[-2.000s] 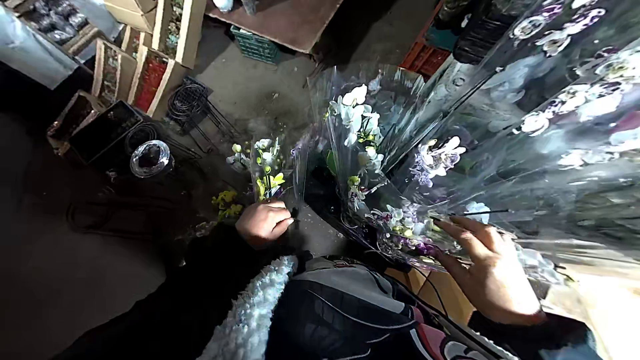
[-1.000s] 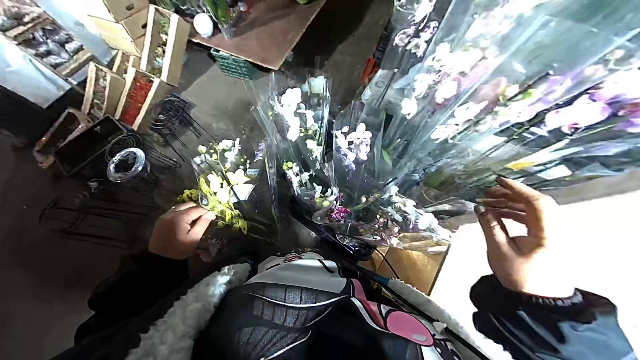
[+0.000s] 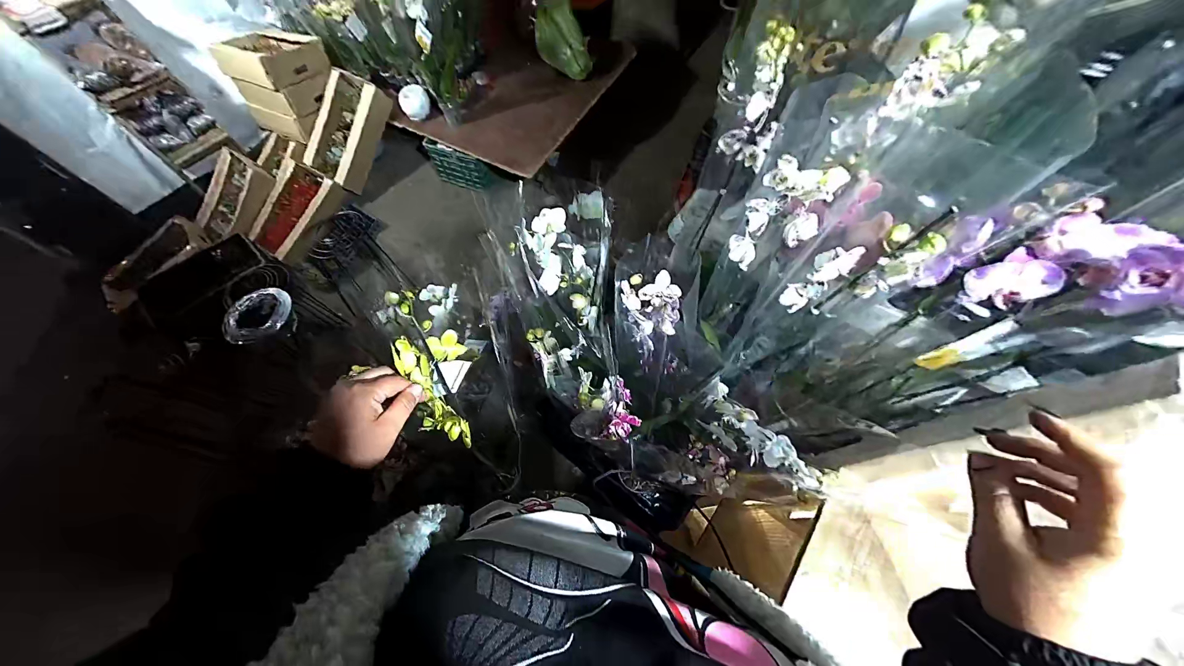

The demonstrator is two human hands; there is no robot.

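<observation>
My left hand (image 3: 363, 418) is at the yellow orchid flowers (image 3: 427, 365), its thumb and forefinger closed near the blooms; whether it grips the plant or its wrap cannot be told. My right hand (image 3: 1050, 509) is raised over a bright pale surface at the lower right, fingers apart and holding nothing. Between the hands stand white orchids (image 3: 548, 242) in clear sleeves, with small magenta orchid blooms (image 3: 620, 421) lower down. Larger sleeved orchids, white and purple (image 3: 1013, 277), fill the upper right, above my right hand.
A cardboard box (image 3: 754, 532) is close in front of my body. Behind my left hand are a ring of shiny wire or tape (image 3: 257, 315), black wire stands (image 3: 347, 236) and wooden crates (image 3: 294, 211). A brown tabletop (image 3: 518, 111) with plants stands beyond, over a green plastic crate (image 3: 458, 165).
My right hand has left the lower sleeved orchids, where it was two seconds ago, and moved right. My left hand has moved left to the yellow blooms. The view has shifted.
</observation>
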